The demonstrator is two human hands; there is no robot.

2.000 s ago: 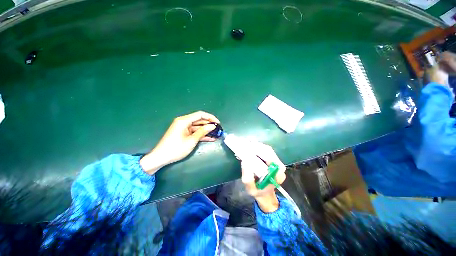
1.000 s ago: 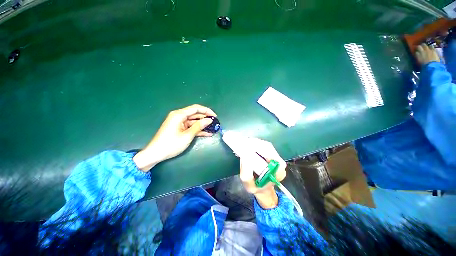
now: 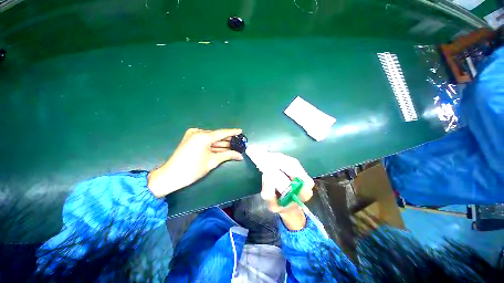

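My left hand pinches a small round black component between thumb and fingers, over the green belt. My right hand is closed around a whitish dispensing syringe. Its narrow tip points up and left, at or very close to the component's right side; contact cannot be told. A bright green adapter cap sits at the syringe's rear, and a thin pale hose trails from it past my wrist. The fingers partly hide the barrel.
A folded white paper lies right of my hands, a perforated white strip farther right. Another black component lies at the back. At right are an orange-brown press base, loose shiny bits and a person's blue sleeve. A cardboard box stands below the belt edge.
The loose black components have shifted left across the view. My left fingers have changed their grip and turned the held component. The neighbour's arm has moved, and their hand no longer shows.
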